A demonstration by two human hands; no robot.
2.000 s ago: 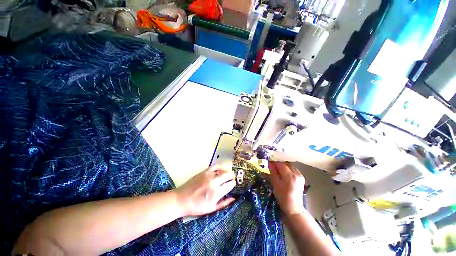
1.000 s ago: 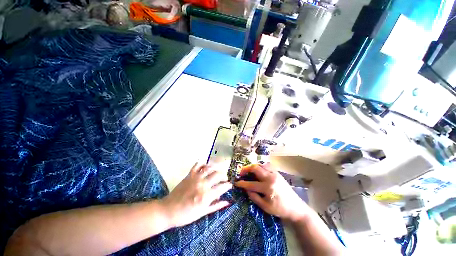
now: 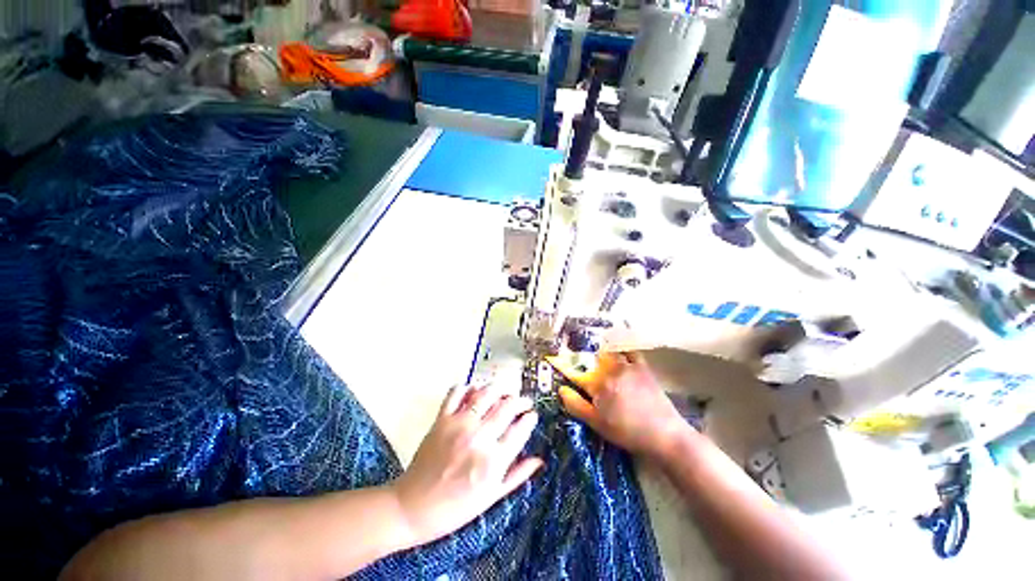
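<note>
The dark navy garment with pale broken lines (image 3: 170, 340) lies in a heap at the left and runs across the front edge to the sewing machine. My left hand (image 3: 471, 460) lies palm down on the cloth left of the needle area, fingers slightly apart. My right hand (image 3: 619, 403) is at the cloth just right of the presser foot (image 3: 543, 365), with its fingertips close to the foot. The thumb and fingers pinch the cloth edge, partly hidden. The machine head (image 3: 726, 301) is white with blue lettering.
A cream table (image 3: 386, 295) with a blue edge piece (image 3: 482, 168) lies beyond my left hand. A dark green surface (image 3: 329, 204) is at the back left. Black-handled scissors (image 3: 951, 522) lie far right. A blue-framed panel (image 3: 811, 125) stands above the machine.
My right hand has moved slightly right and up beside the foot. My left hand has moved slightly down and right. The whole view has shifted a little.
</note>
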